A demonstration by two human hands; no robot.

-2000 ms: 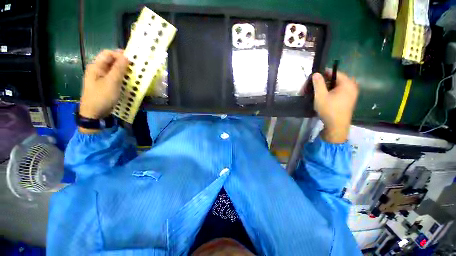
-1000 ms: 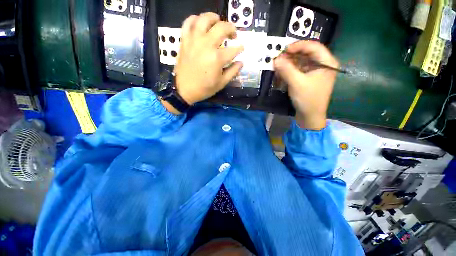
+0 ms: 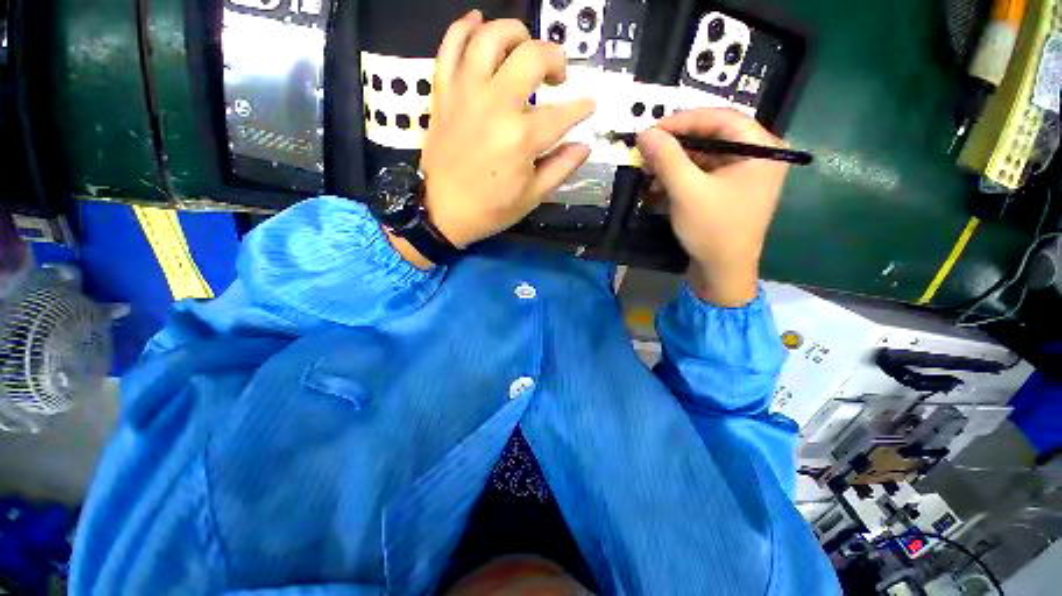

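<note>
The white adhesive sheet (image 3: 397, 101) with rows of dark dots lies crosswise over the black phone tray (image 3: 349, 175) and the phones. My left hand (image 3: 495, 128) lies palm down on the sheet, fingers spread, hiding part of it. My right hand (image 3: 722, 186) holds the black tweezers (image 3: 745, 148) like a pen; their tip is at the sheet, between my hands. The middle phone (image 3: 588, 35) and the right phone (image 3: 719, 52) show camera ends with round lenses above the sheet. The left phone (image 3: 274, 105) lies uncovered.
A yellowish dotted strip bundle (image 3: 1025, 116) and an orange-handled tool (image 3: 999, 47) lie at upper right. A white machine (image 3: 804, 349) with a metal fixture (image 3: 879, 463) stands at lower right. A fan (image 3: 49, 349) is at left, near a yellowish strip (image 3: 175, 250) on a blue surface.
The sheet, first raised in my left hand, now lies across the tray under that hand. My right hand has come in from the right with the tweezers to the sheet. The view has shifted.
</note>
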